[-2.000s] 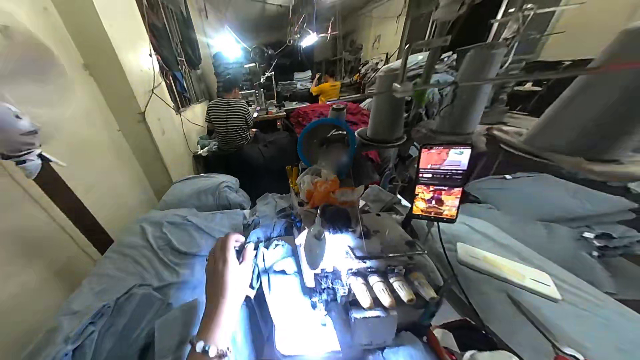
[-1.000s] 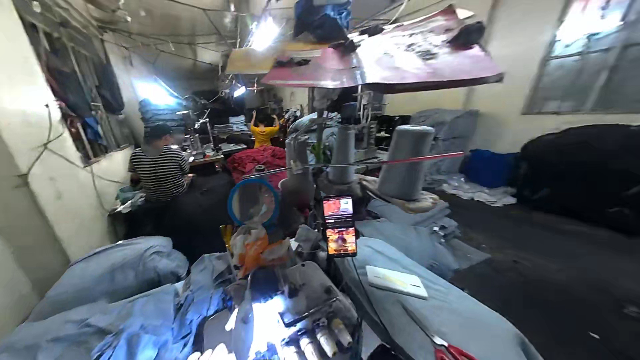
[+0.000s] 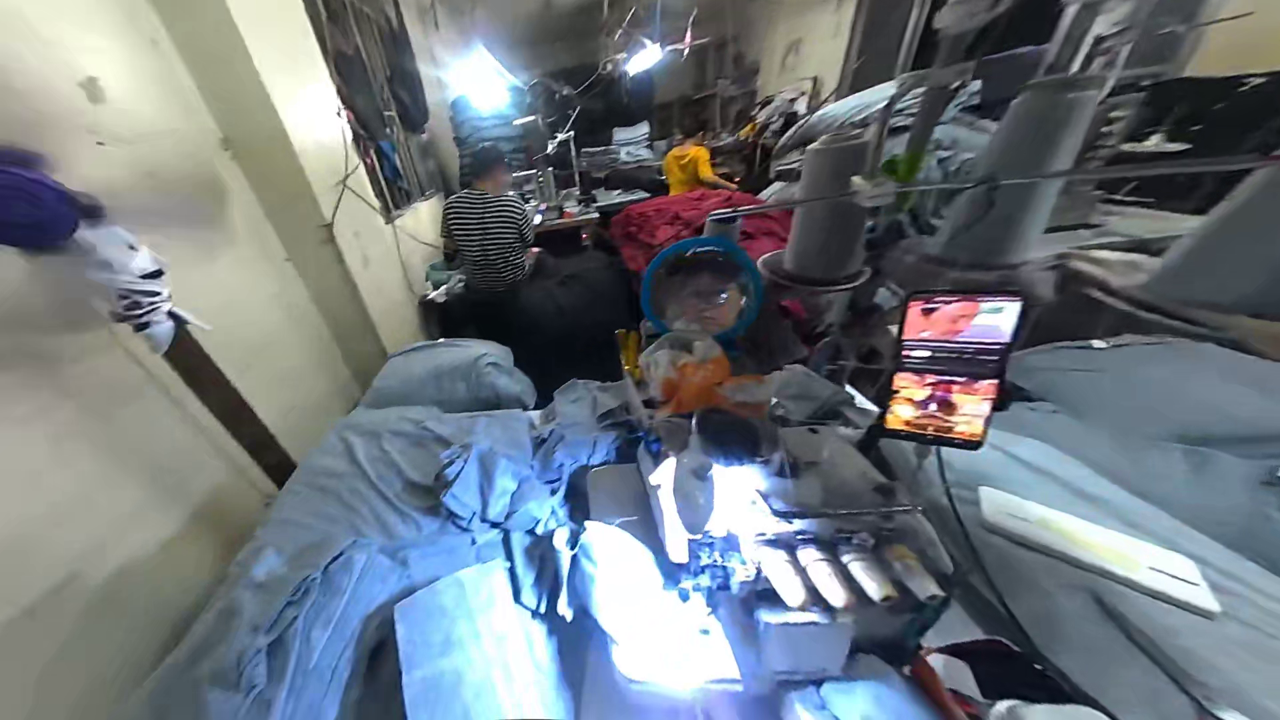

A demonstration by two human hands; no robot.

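Note:
Neither of my hands shows in the head view now. In the lower middle stands an overlock sewing machine (image 3: 800,545), its needle area under a glaring lamp. A piece of light blue fabric (image 3: 640,600) lies on its bed, bleached by the light. Left of it hangs another light blue fabric panel (image 3: 480,640). Crumpled blue fabric (image 3: 370,540) covers the surface at the left. A lit phone (image 3: 953,368) stands upright behind the machine on the right. A round blue-framed mirror (image 3: 702,290) stands behind the machine.
Large grey thread cones (image 3: 828,205) stand at the back right. A white flat object (image 3: 1098,550) lies on blue fabric at the right. A wall (image 3: 190,400) bounds the left side. Farther back are a person in a striped top (image 3: 487,235) and a person in yellow (image 3: 690,168).
My left hand, over the fabric left of the machine two seconds ago, is out of view now. The view swung right and came back.

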